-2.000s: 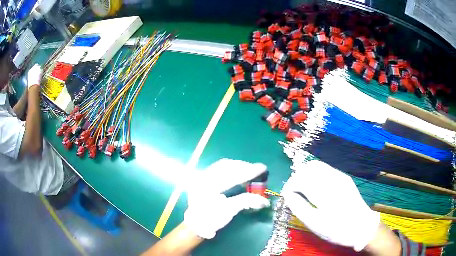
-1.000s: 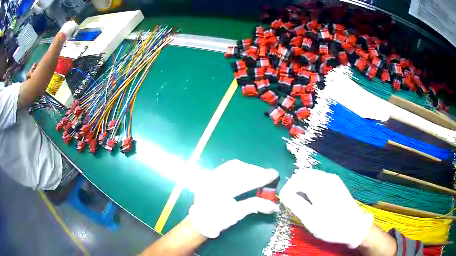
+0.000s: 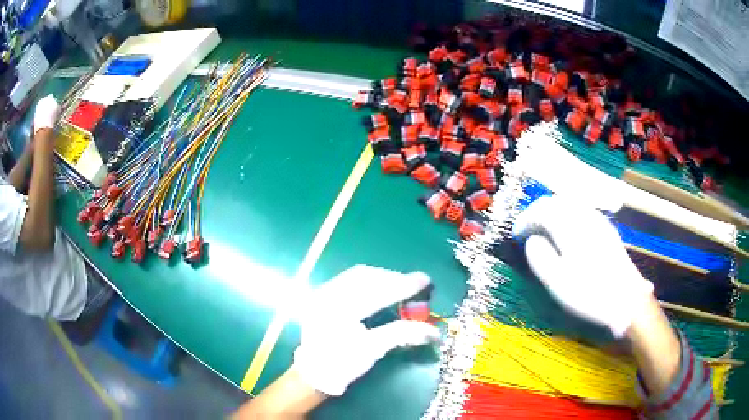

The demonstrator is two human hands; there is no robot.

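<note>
My left hand (image 3: 353, 332), in a white glove, holds a red and black connector housing (image 3: 415, 311) between thumb and fingertips, low in the middle of the view. A short yellow wire stands out of the housing's right side. My right hand (image 3: 579, 258), also gloved, lies over the blue wires (image 3: 669, 250) and black wires, fingertips near their crimp terminals (image 3: 484, 275). Whether its fingers grip a wire cannot be told. Yellow wires (image 3: 534, 357) and red wires (image 3: 526, 402) lie below it, white wires (image 3: 575, 171) above.
Loose connector housings (image 3: 493, 107) are heaped at the upper right. Tan dividers (image 3: 677, 195) separate the wire bundles. Wired connectors (image 3: 131, 234) lie at the left, beside the neighbour's wire tray (image 3: 176, 53). A seated person's arm (image 3: 39, 184) is at the left edge.
My right hand has left the housing and moved up and right onto the blue and black wires. My left hand still holds the housing, slightly further left. The neighbour's arm has lowered.
</note>
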